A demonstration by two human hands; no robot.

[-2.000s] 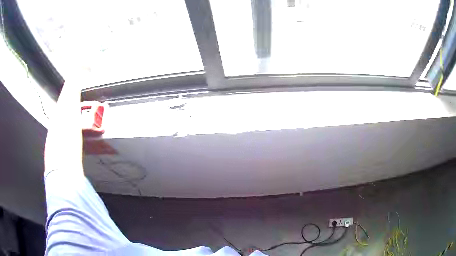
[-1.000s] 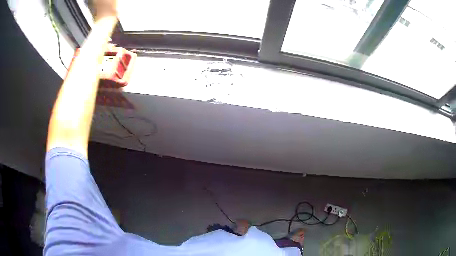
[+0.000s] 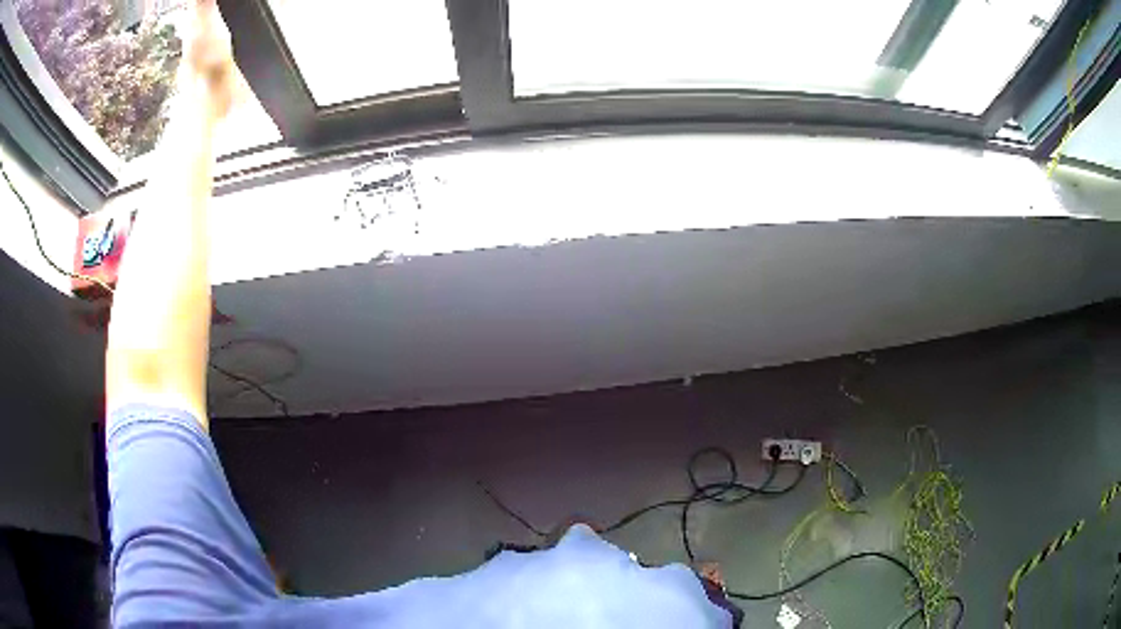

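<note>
My left arm reaches up the left side. My left hand [image 3: 212,64] is small, pale and cut off by the top edge. It is at the left side of the dark-framed window sash [image 3: 273,76]; its fingers and any grip on the frame cannot be made out. Left of the sash, an opening shows foliage outside. A red box [image 3: 96,254] with a small dark item on it sits at the left end of the white sill [image 3: 516,203], partly behind my forearm. My right hand is not in view.
A white power strip [image 3: 792,451] with black cables lies on the grey floor [image 3: 406,492] below the sill wall. A tangled yellow cord heap [image 3: 937,528] and yellow-black striped tape [image 3: 1045,559] are at the lower right.
The sash now stands further right of the window's left corner, with foliage visible in the gap. My left hand is still high at the left. The view has shifted, showing more floor.
</note>
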